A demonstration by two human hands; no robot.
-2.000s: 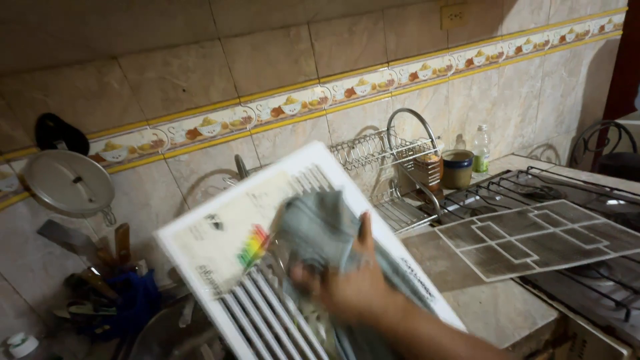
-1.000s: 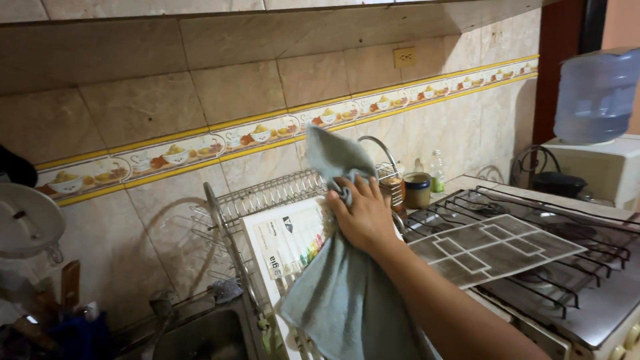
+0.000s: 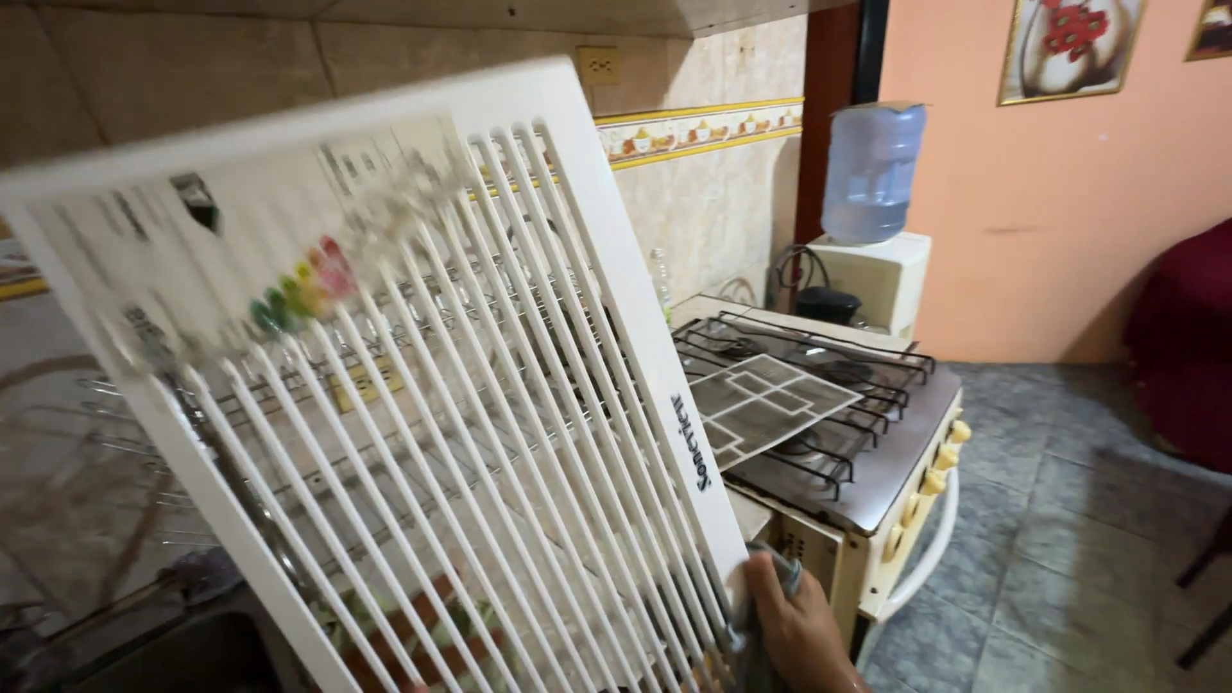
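Note:
A white slatted plastic air-conditioner front grille (image 3: 664,423), with a worn energy label on it, fills the left and middle of the view, tilted. My right hand (image 3: 794,616) grips the grille's lower right edge, a grey-green cloth (image 3: 760,635) bunched between hand and frame. Behind the slats at the bottom, parts of my left hand (image 3: 443,626) show; a fingertip reaches the lower edge, and its hold is mostly hidden. A mesh filter panel with a white frame (image 3: 770,404) lies on the stove grates to the right.
The gas stove (image 3: 890,462) stands right of the grille. Beyond it are a water dispenser (image 3: 900,279) with a blue bottle (image 3: 874,173) and a dark pot (image 3: 826,304). A wire dish rack shows through the slats. A sink (image 3: 183,654) is at lower left; tiled floor (image 3: 1020,539) lies right.
The grille has come up larger in front of me. My right hand has moved from over its face to its lower right edge, still with the cloth. The view has swung right.

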